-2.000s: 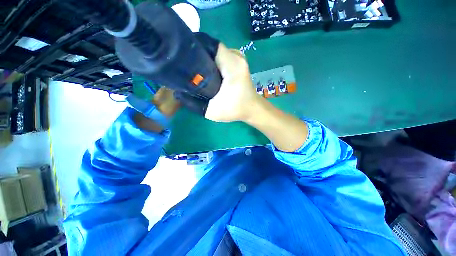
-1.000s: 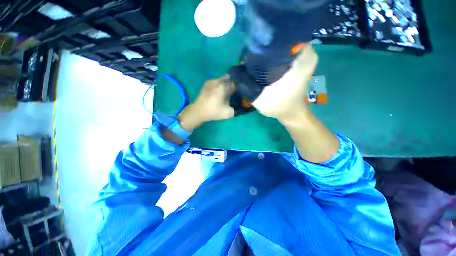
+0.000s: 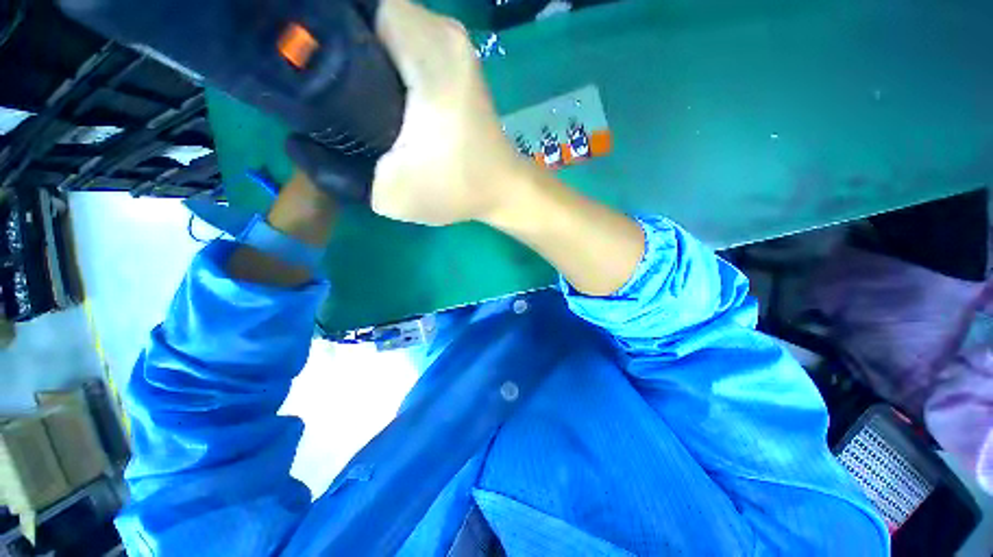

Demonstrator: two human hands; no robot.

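Observation:
The black electric screwdriver with its orange switch fills the upper left, close to the camera. My right hand is wrapped around it. My left hand is beneath the screwdriver; its fingers are mostly hidden, so I cannot tell what they hold. The grey fixture with an orange front edge lies on the green bench right of my right hand. Small silver and dark pieces stand in its visible seats; its left part is hidden behind my hand and wrist. The screwdriver tip does not show.
Small silver screws lie behind the fixture on the green bench. Black crates stand at the left. A person in a pinkish sleeve is at the right. A tray edge is cut off at the top.
The view has swung, so the fixture shows more seats and the white disc is out of view. My hands and the screwdriver appear farther left.

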